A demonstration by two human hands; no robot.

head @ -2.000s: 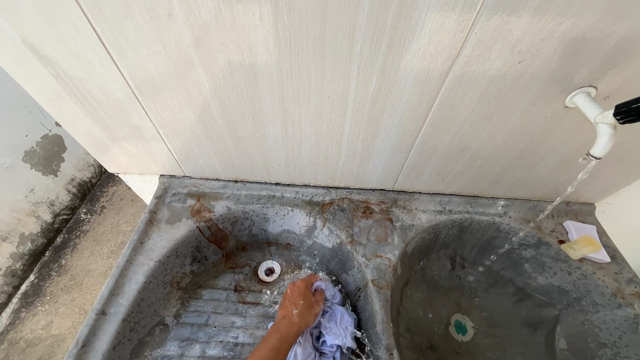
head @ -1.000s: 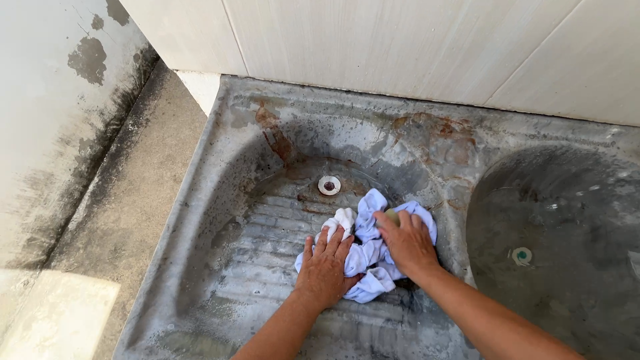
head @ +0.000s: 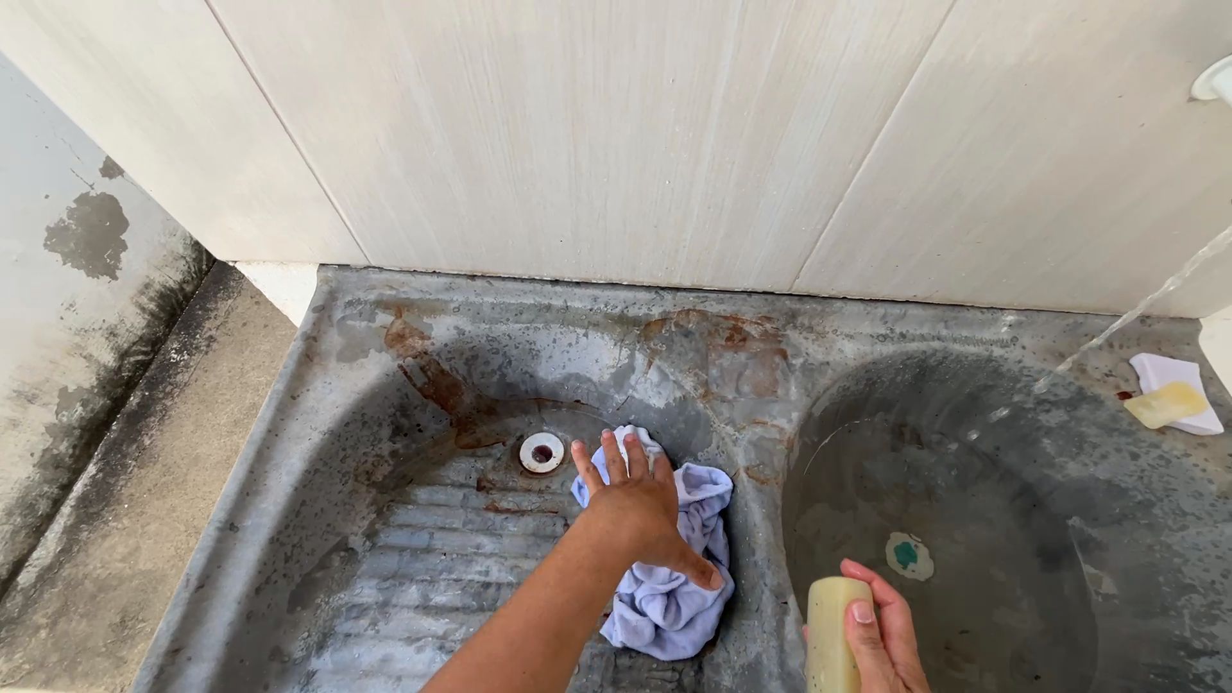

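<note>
A wet, bunched lavender-blue cloth (head: 664, 616) lies in the left basin of a grey stone-like laundry sink (head: 577, 337), right of the white drain ring (head: 541, 452). Over the cloth is my left hand (head: 635, 510), its fingers spread and its palm down; whether it presses on the cloth cannot be told. My right hand (head: 881, 630) grips a pale yellow-green bar of soap (head: 833, 635) between thumb and fingers, above the ridge between the basins and the near left part of the right basin.
Water streams (head: 1145, 313) from the upper right into the round right basin (head: 962, 577), which holds water over a drain with a green plug (head: 909, 555). A yellow soap piece (head: 1167, 404) rests on a white block (head: 1203, 419) on the right rim. Pale wall panels (head: 577, 144) stand behind.
My right hand has moved off the cloth to the right with the soap bar. My left hand remains at the cloth, which is bunched differently. The view has shifted.
</note>
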